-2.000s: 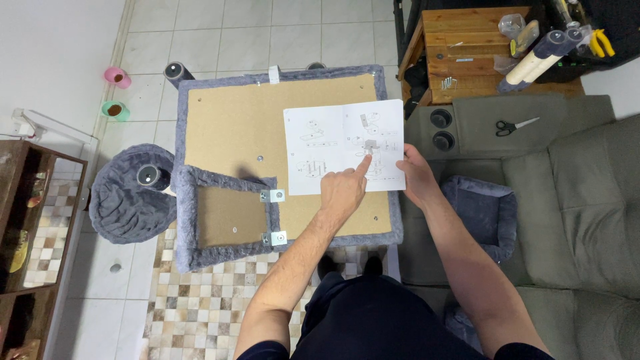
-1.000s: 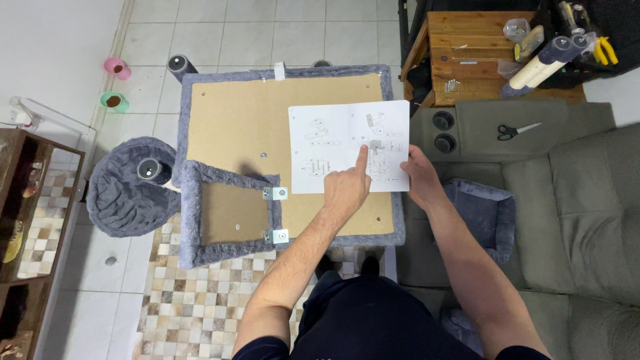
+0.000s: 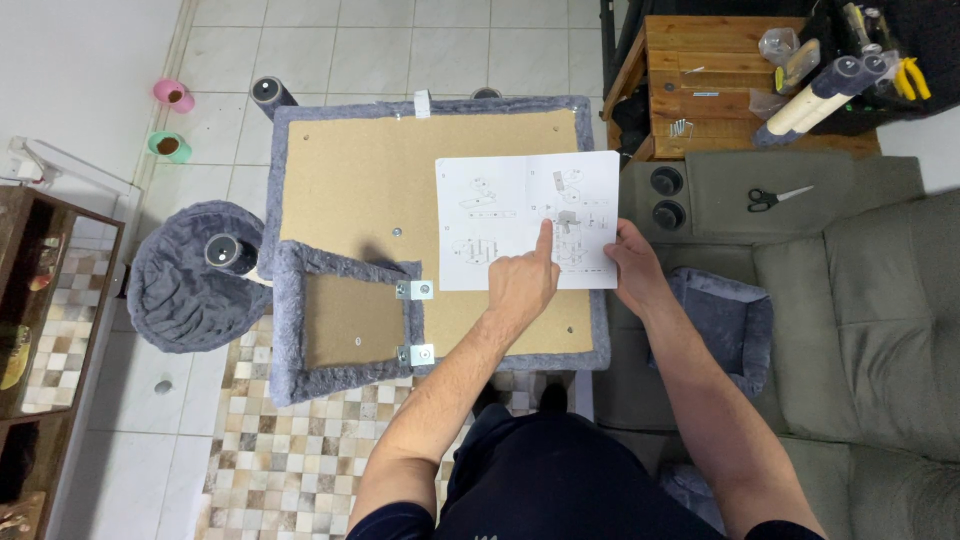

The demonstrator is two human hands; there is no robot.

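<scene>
My right hand (image 3: 637, 266) grips the right edge of a printed instruction sheet (image 3: 487, 225) with assembly drawings. My left hand (image 3: 523, 279) rests over its lower middle, index finger extended onto a drawing on the right-hand page. Beneath the sheet lies a large board (image 3: 345, 187) edged in grey plush. A smaller plush-edged panel (image 3: 352, 322) stands at its lower left, joined by two metal angle brackets (image 3: 424, 289). A plush-capped post (image 3: 229, 253) rises beside a round grey plush bed (image 3: 187, 300). Another capped post (image 3: 271, 94) shows at the board's upper left corner.
On the grey sofa (image 3: 885, 300) lie scissors (image 3: 765, 199) and a grey plush box (image 3: 720, 322). A wooden table (image 3: 697, 60) holds small metal parts (image 3: 681, 128), two sisal posts (image 3: 817, 101) and yellow-handled pliers (image 3: 912, 79). Pink (image 3: 174, 96) and green cups (image 3: 169, 147) stand at left.
My left index finger has moved from the lower part of a drawing up and left to its upper part. My right hand keeps its hold on the sheet.
</scene>
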